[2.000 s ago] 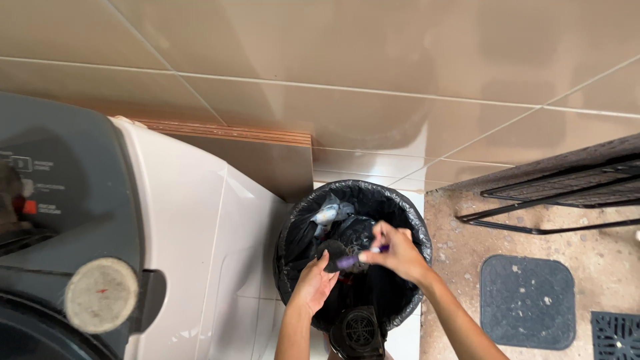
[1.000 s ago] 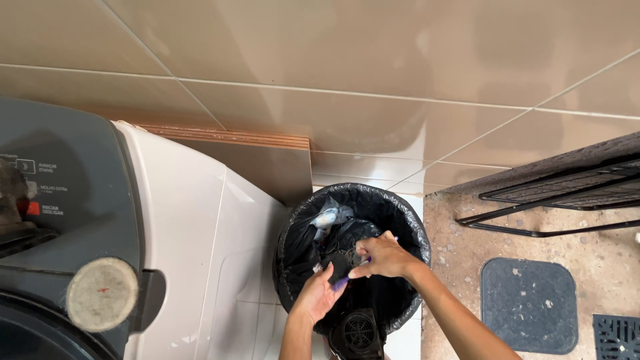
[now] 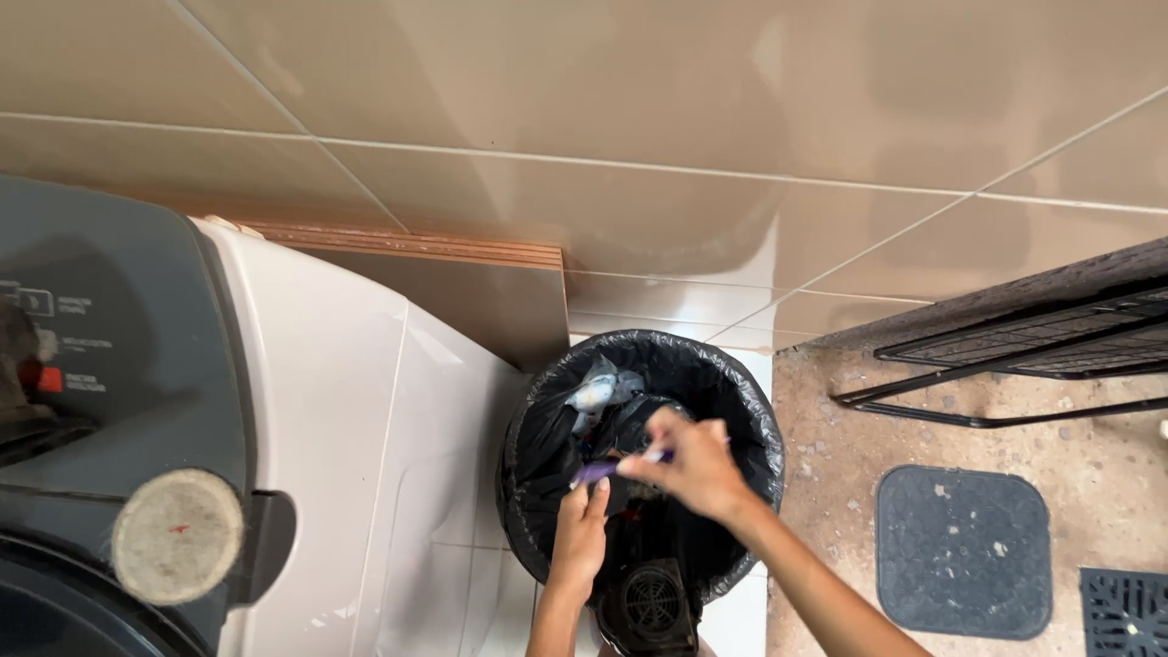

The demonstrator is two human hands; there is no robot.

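Observation:
Over a round bin lined with a black plastic bag, my right hand holds a small purple-and-white tool, perhaps a brush, blurred by motion. Its purple end reaches the fingertips of my left hand. My left hand grips a dark piece just beyond its fingers, hard to make out against the bag. A whitish-blue crumpled wrapper lies inside the bin at the upper left. At the near rim is a dark device with a round vented grille; what supports it is hidden.
A white washing machine with a grey control panel stands left, a round pale disc on it. Tile panels lean on the wall behind. Right are a black metal rack, a grey square cover and a drain grate.
My right hand has moved back and forth beside my left hand, the purple tool still in it. The dark piece in my left hand showed more plainly in the earlier frames.

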